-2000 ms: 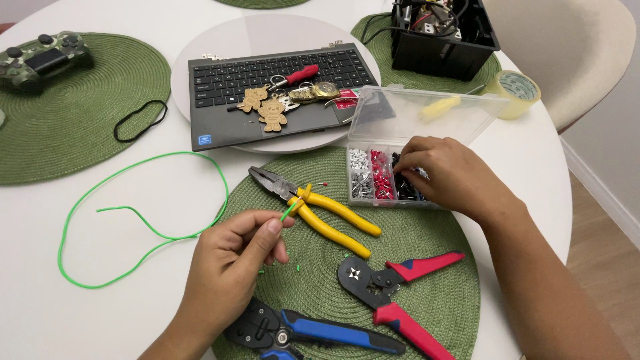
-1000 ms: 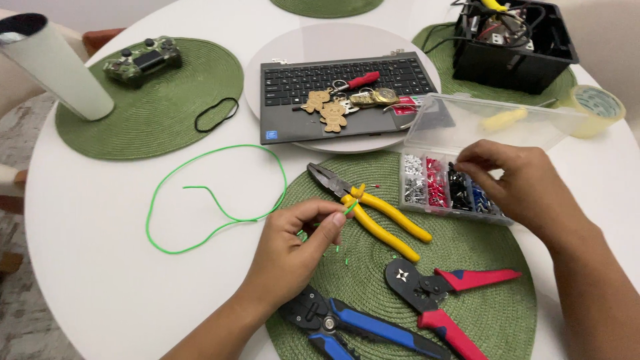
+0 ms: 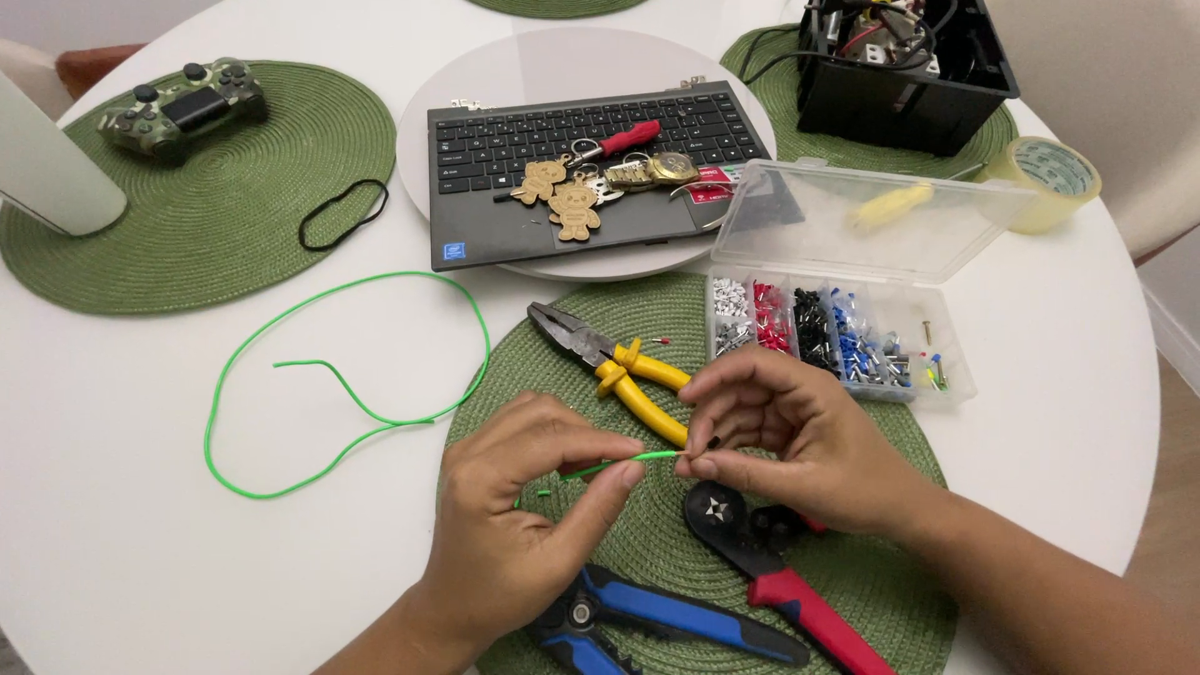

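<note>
My left hand point(image 3: 534, 506) pinches a short green insulated wire point(image 3: 653, 457) whose bare copper end points right. My right hand point(image 3: 797, 441) meets that end, with a small black ferrule point(image 3: 713, 442) between its fingertips. Behind the hands lie combination pliers with yellow handles point(image 3: 647, 403). A crimping tool with red handles point(image 3: 806, 609) lies partly under my right hand, and a blue-handled wire tool point(image 3: 675, 614) is near my left wrist. The open clear compartment box point(image 3: 956, 375) holds white, red, black and blue ferrules. A loose red ferrule point(image 3: 661, 340) lies beside the pliers.
A long green wire point(image 3: 214, 403) curls on the white table at left. Farther back are a laptop base point(image 3: 581, 253) with keychains and a watch on it, a game controller point(image 3: 187, 108), a black band point(image 3: 305, 230), a tape roll point(image 3: 1087, 183) and a black bin point(image 3: 900, 112).
My right hand has left the ferrule box and come to the wire end at my left hand. It now has a black ferrule. The left hand still pinches the short green wire.
</note>
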